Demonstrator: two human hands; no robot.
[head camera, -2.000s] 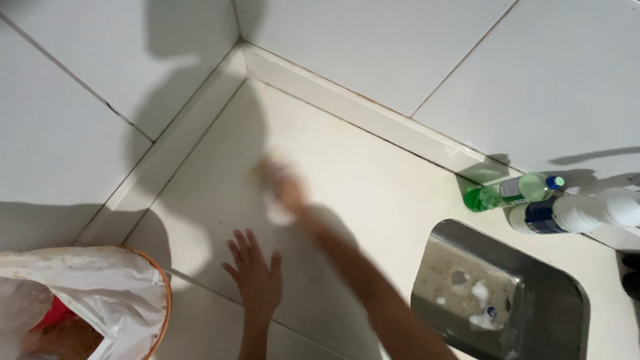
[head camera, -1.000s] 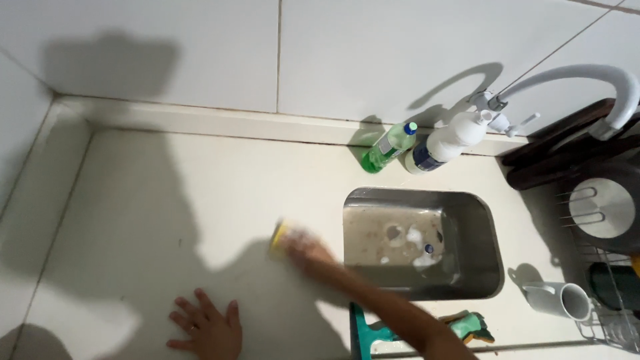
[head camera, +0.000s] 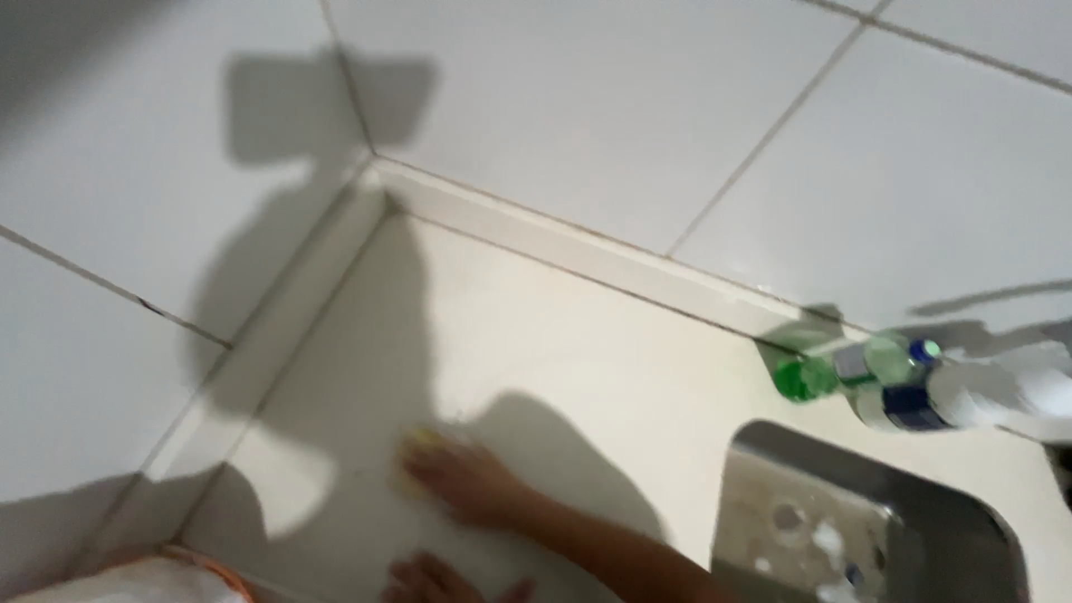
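My right hand (head camera: 461, 479) is blurred and pressed over a yellowish sponge (head camera: 419, 448) on the pale countertop (head camera: 578, 360), left of the sink. Below it, at the bottom edge, my left hand (head camera: 435, 582) lies on the countertop with its fingers spread, partly cut off by the frame. It holds nothing that I can see. The stainless steel sink (head camera: 955, 536) at the lower right contains murky water with patches of foam. Both hands and the head cast shadows over the counter and the corner.
A green-tinted bottle with a blue cap (head camera: 888, 360) and a white bottle with a dark blue label (head camera: 913, 408) stand behind the sink. Tiled walls (head camera: 544, 109) meet at the corner above a raised counter edge (head camera: 569, 243). A white-lined container with an orange rim (head camera: 209, 565) is at the lower left.
The view has swung back left toward the corner. The right hand has kept the sponge and is now farther left of the sink than one second ago.
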